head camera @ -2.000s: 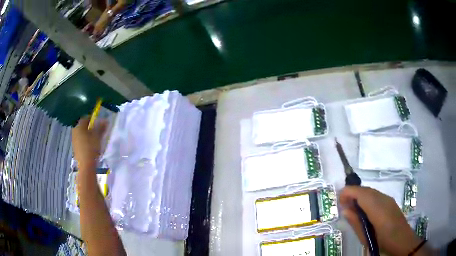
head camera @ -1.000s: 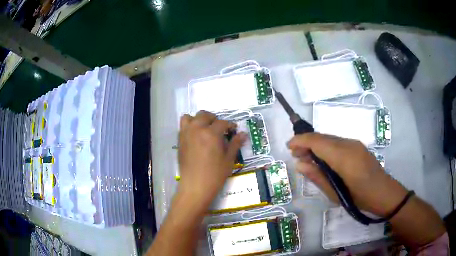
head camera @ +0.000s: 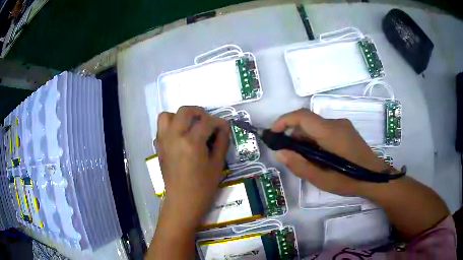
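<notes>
My right hand (head camera: 325,147) holds a black soldering iron (head camera: 315,152) like a pen. Its tip is at the upper part of the green circuit board (head camera: 245,138) in the second case of the left row. My left hand (head camera: 190,152) holds a battery cell (head camera: 156,175) over that case. The cell's yellow edge shows below and left of the hand; most of it is hidden. The battery leads cannot be made out. Two cases below hold cells (head camera: 228,204) with yellow edges and dark bands.
An empty case (head camera: 200,84) lies above. A right row of cases (head camera: 332,66) lies beyond my right hand. A black dross dish (head camera: 407,40) is at the upper right. Stacked white cell trays (head camera: 84,162) stand at left, beside a black strip (head camera: 119,167).
The iron has moved left and down, from beside the top case onto the second case's board. My left hand stays over that case. The view has shifted a little.
</notes>
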